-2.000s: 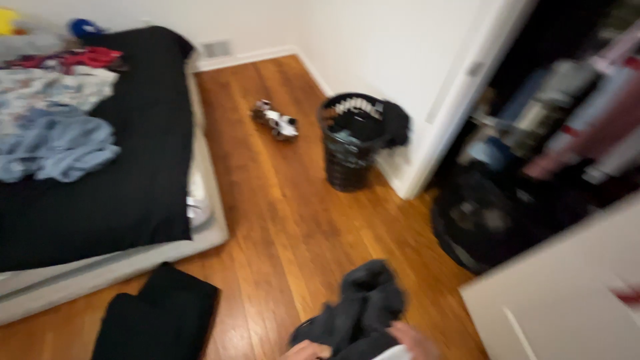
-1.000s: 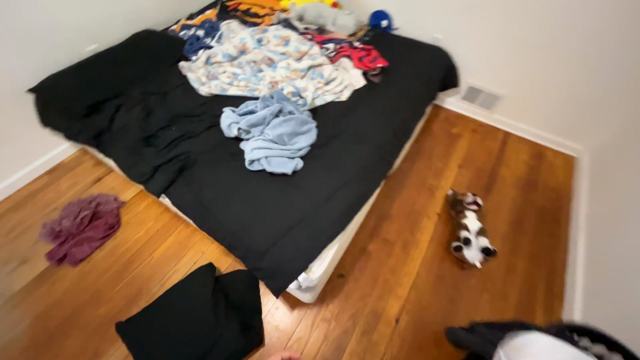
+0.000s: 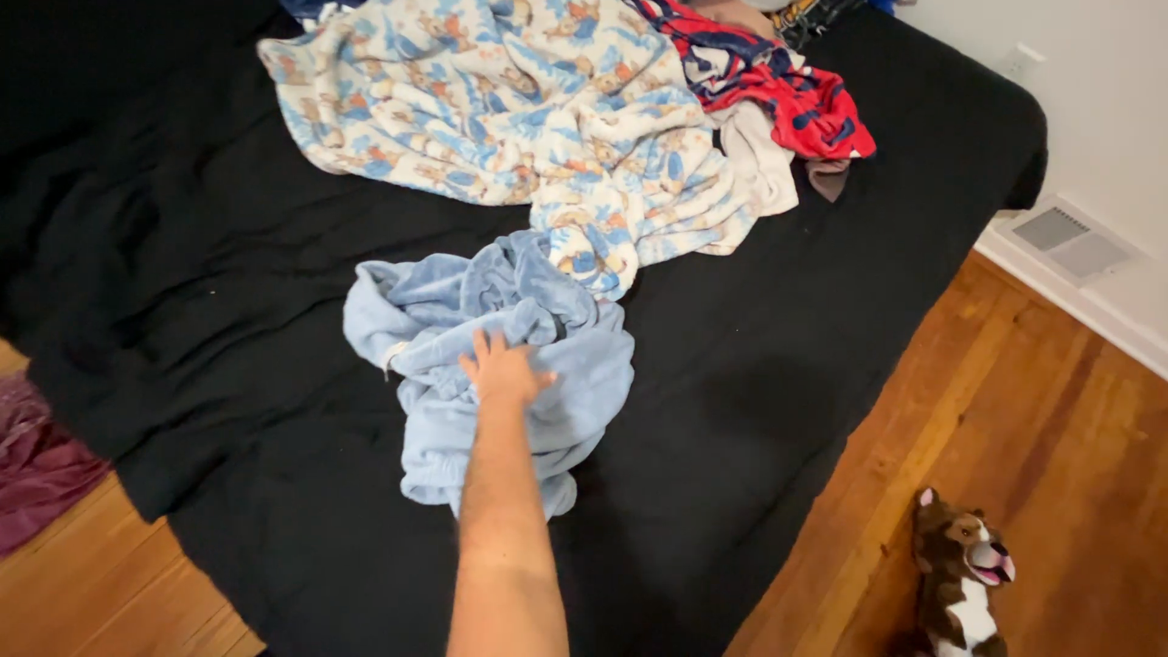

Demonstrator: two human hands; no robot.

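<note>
My left hand, palm down with its fingers spread, is over a crumpled light blue plush cloth and appears to touch it. The cloth lies on the black cover of a bed. Just behind it, and touching it, is a white plush blanket with a blue and orange animal print. A red and navy patterned cloth lies at the blanket's right, with a pale cloth between them. My right hand is out of view.
A brown and white plush dog lies on the wood floor right of the bed. Maroon fabric is on the floor at the left. A vent sits by the right wall.
Two seconds ago both hands were at a dark grey garment; now my left hand is at the blue cloth on the bed. The view has swung left and come closer to the bed.
</note>
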